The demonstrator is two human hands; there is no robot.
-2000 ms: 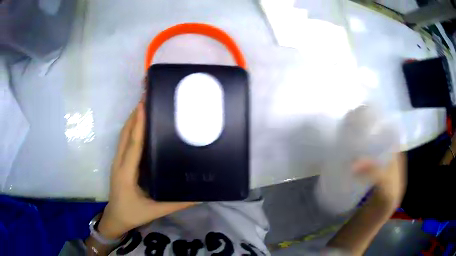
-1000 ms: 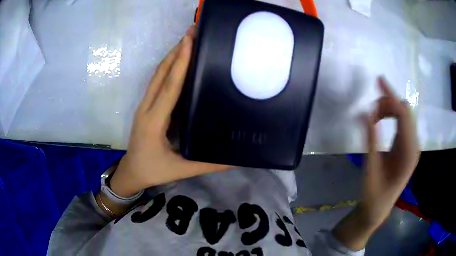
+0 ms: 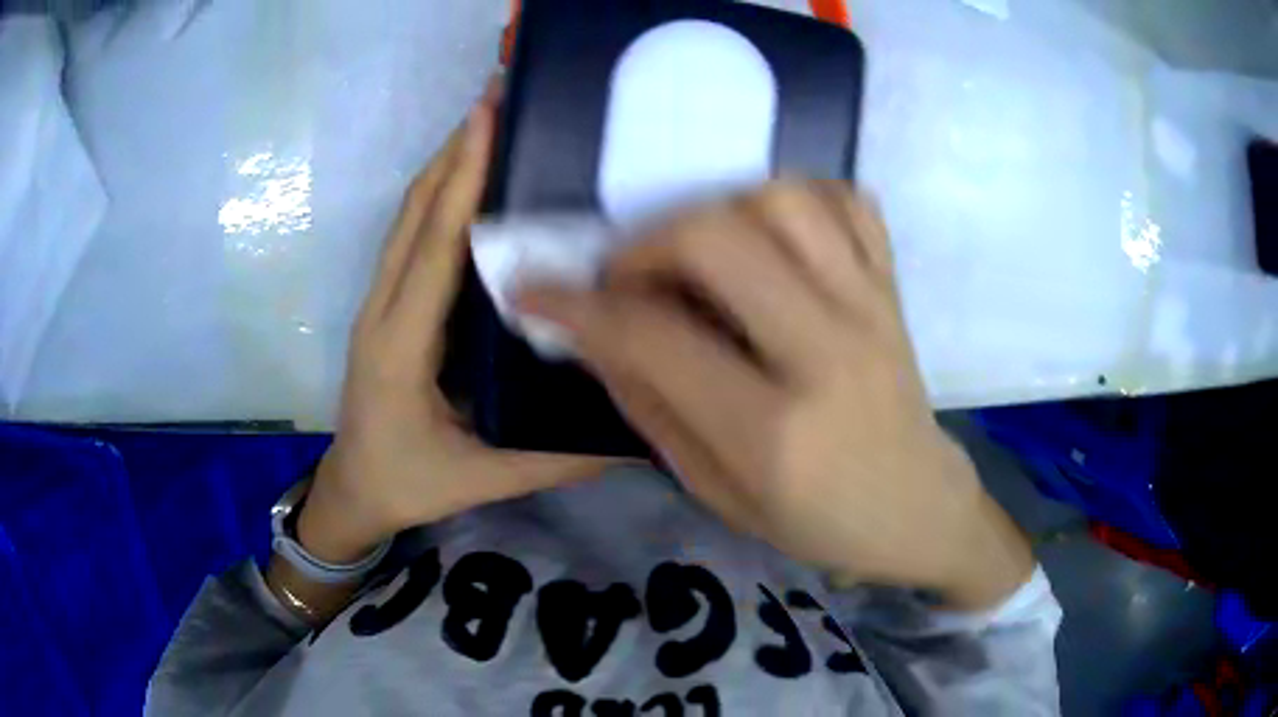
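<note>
A black power bank (image 3: 554,154) is held up in front of me, its face with the white oval lamp panel (image 3: 687,119) towards me. Parts of its orange strap (image 3: 831,11) show at the top edge of the picture. My left hand (image 3: 407,350) grips it along the left side and bottom. My right hand (image 3: 785,364), slightly blurred, holds a white cloth (image 3: 540,266) against the face, left of and below the lamp panel. The hand hides the lower right of the face.
The white bench (image 3: 1037,182) is covered in shiny film. A white sheet or bag (image 3: 49,210) lies at the far left. A black object (image 3: 1266,203) is cut off at the right edge. Blue crates (image 3: 154,546) stand below the bench at left, with more blue at right.
My right hand has moved in from the right onto the power bank's face, now with the cloth. The power bank has shifted slightly left and up since one second ago.
</note>
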